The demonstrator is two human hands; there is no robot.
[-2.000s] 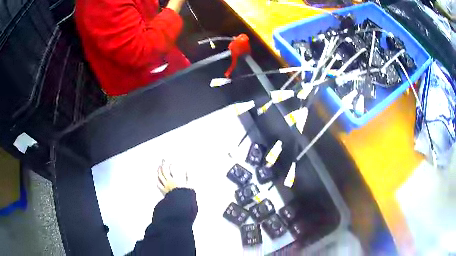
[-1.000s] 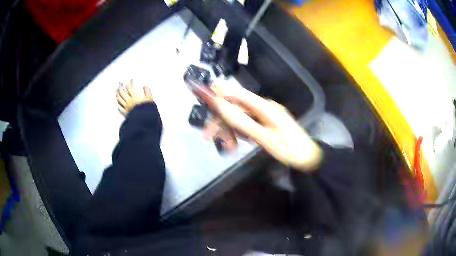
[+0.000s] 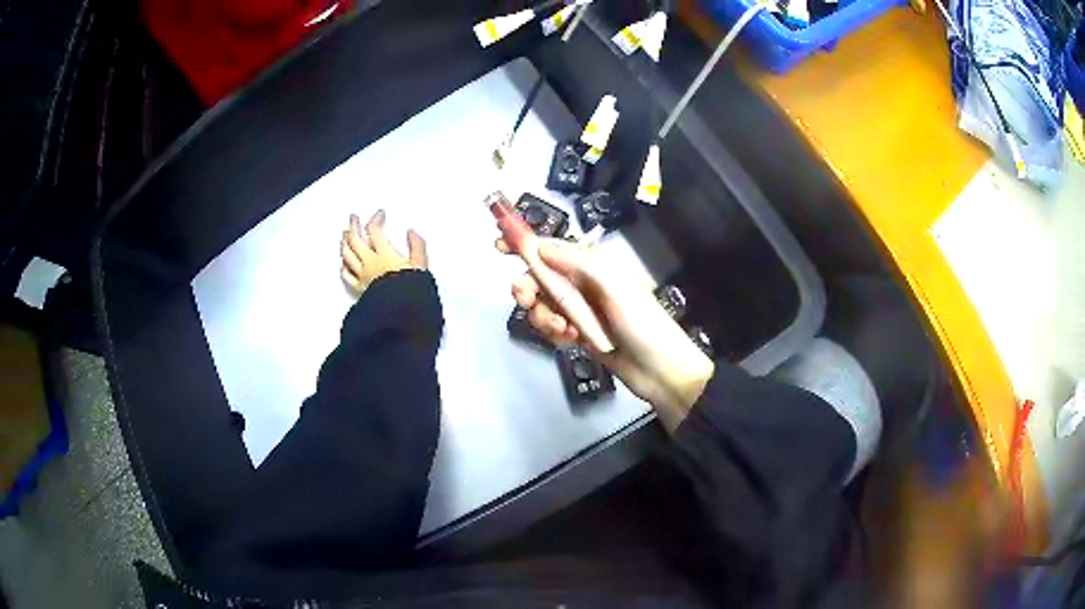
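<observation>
Small black units with round centres lie loose at the right side of the white liner sheet (image 3: 298, 357) in the black tote; one (image 3: 569, 167) is near the cable ends and another (image 3: 585, 374) is below my right hand. My left hand (image 3: 381, 252) rests on the sheet, fingers spread, empty. My right hand (image 3: 583, 303) is over the units, index finger stretched out with a reddish tip beside one unit (image 3: 543, 214), other fingers curled. It partly hides some units. I cannot tell whether it holds anything.
White-and-yellow cable ends (image 3: 650, 175) hang over the tote's right wall (image 3: 761, 226). The blue bin (image 3: 821, 38) is cut off at the top. A yellow-edged bench (image 3: 886, 167) runs along the right, with a clear bag (image 3: 1011, 107). A person's red clothing (image 3: 226, 42) shows top left.
My right hand has come into view over the units; it was blurred there one second ago. Some units near it have shifted or are hidden. My left hand stays spread on the sheet. The view has moved.
</observation>
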